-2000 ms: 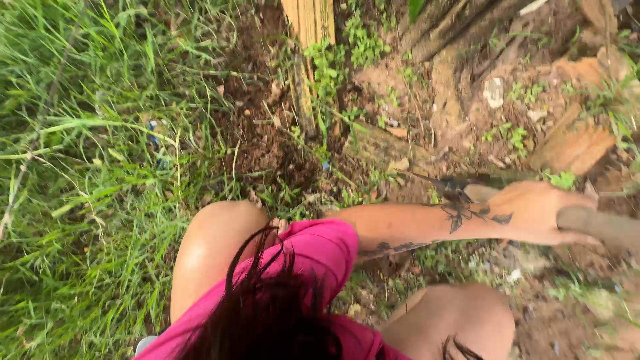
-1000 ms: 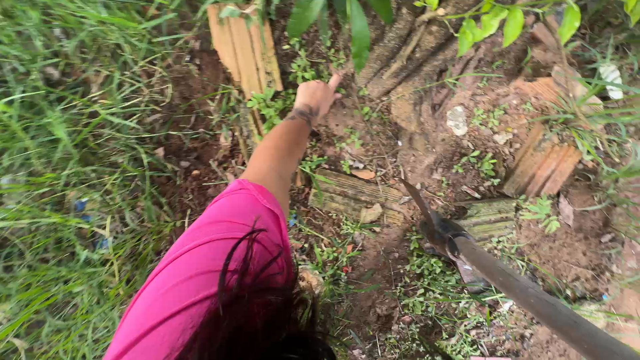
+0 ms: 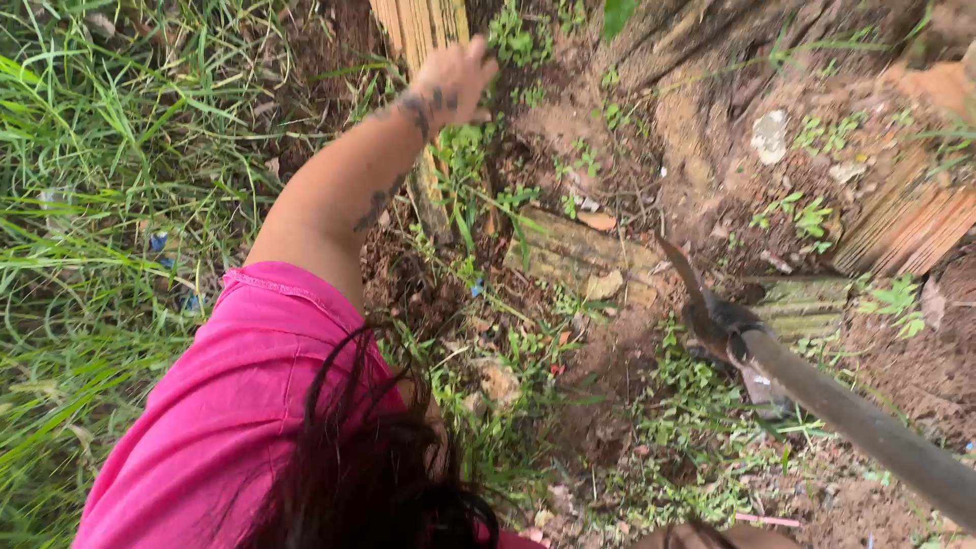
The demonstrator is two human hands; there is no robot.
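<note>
My left hand (image 3: 457,84) reaches forward at the upper middle, over the lower end of a long, ribbed orange-brown slab (image 3: 427,30). Its fingers look spread, with nothing clearly held; some are blurred. Small leafy weeds (image 3: 467,149) grow just below and beside the hand. To the right, apart from it, a hoe's dirty metal head (image 3: 709,316) rests at the ground, and its wooden handle (image 3: 862,419) runs out at the lower right edge. My right hand is out of view, so whatever supports the handle cannot be seen.
Tall grass (image 3: 114,191) covers the left side. A ribbed slab piece (image 3: 583,255) lies flat in the soil, another (image 3: 907,213) slants at the right, and a greenish one (image 3: 804,305) lies behind the hoe. Thick roots (image 3: 679,69) and a pale stone (image 3: 768,137) are at the upper right.
Two seconds ago my left hand was at the hoe handle on the right; it let go and moved left to the weeds beside the long slab. The hoe stands apart from it.
</note>
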